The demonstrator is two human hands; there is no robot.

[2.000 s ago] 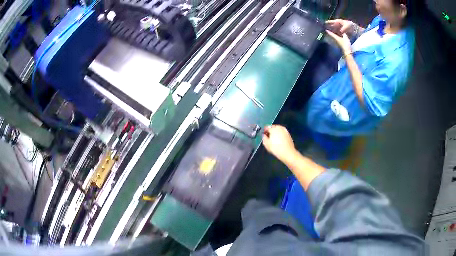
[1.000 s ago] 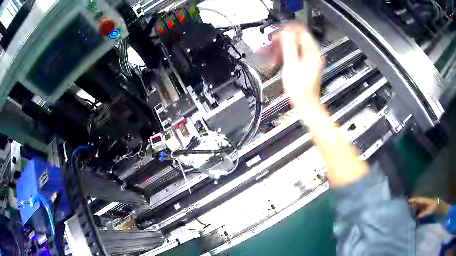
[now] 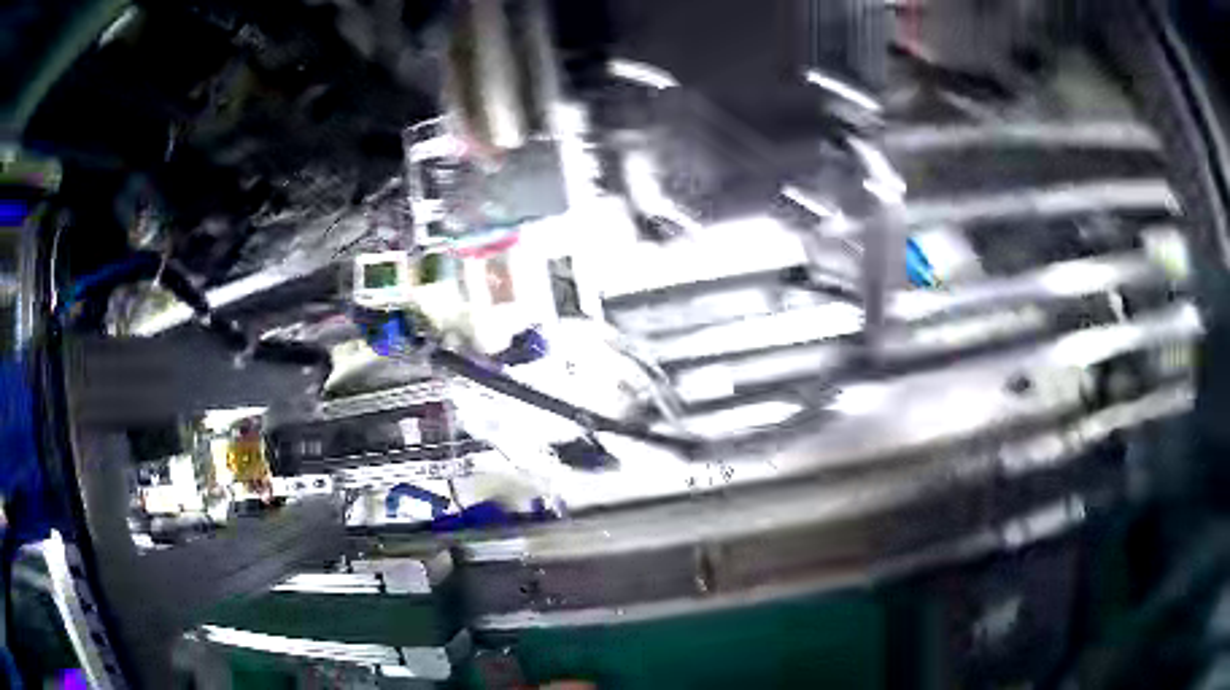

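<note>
The frame is heavily blurred. Neither of my hands can be made out; a small skin-coloured patch shows at the bottom edge, too little to tell whose it is. Nearest in front are the machine's long silver conveyor rails (image 3: pixel 755 532), running across the view. A black cable (image 3: pixel 553 402) crosses the bright silver parts at the centre. Small white sensor boxes (image 3: pixel 382 275) stand left of centre. No screw or tool can be made out.
A green surface (image 3: pixel 728 654) runs along the bottom edge below the rails. A dark curved frame stands at the right edge. Blue parts show at the far left edge. Dark machine parts hang at the top.
The view has turned and moved closer to the machine bed. The raised hand and forearm seen over the rails are gone from view, as is the control panel with the red button.
</note>
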